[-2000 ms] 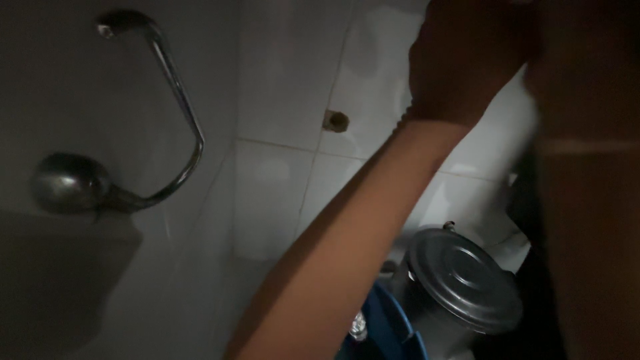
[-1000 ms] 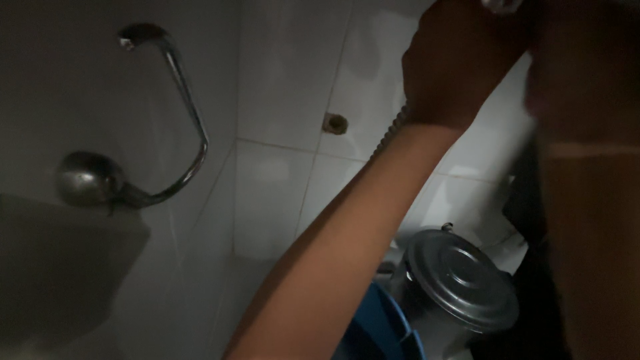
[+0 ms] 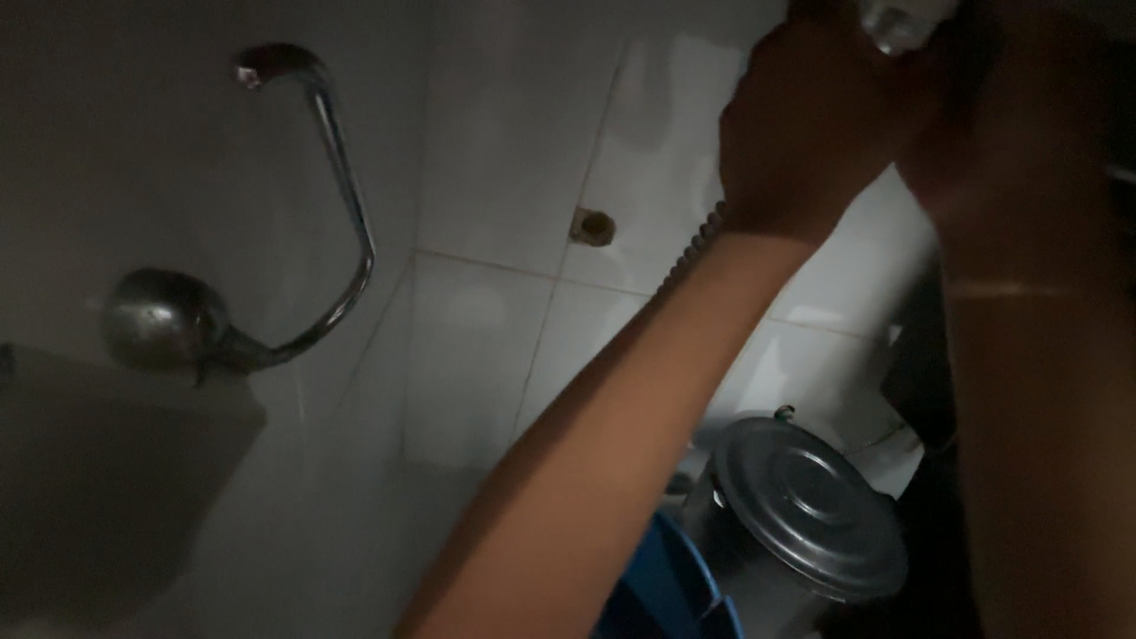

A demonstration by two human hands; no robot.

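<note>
My left hand (image 3: 799, 142) is at the upper right, its back toward the camera, its fingers hidden. Beside it, my right hand (image 3: 985, 151) is dark and blurred, with its fingers hard to make out. A shiny, pale object (image 3: 896, 27) shows at the top edge by both hands; whether either one grips it cannot be told. A coiled cord or hose (image 3: 692, 248) runs beside my left wrist and passes out of sight behind the forearm.
A curved chrome faucet spout (image 3: 342, 169) with a rounded metal base (image 3: 164, 319) is on the left wall. White tiles (image 3: 488, 355) surround a small hole (image 3: 593, 227). Lower down stand a lidded metal container (image 3: 812, 506) and a blue plastic container (image 3: 670, 568).
The shiny object has come into view at the top by my hands. More of the coiled cord shows beside my left wrist. Both arms stay in about the same place.
</note>
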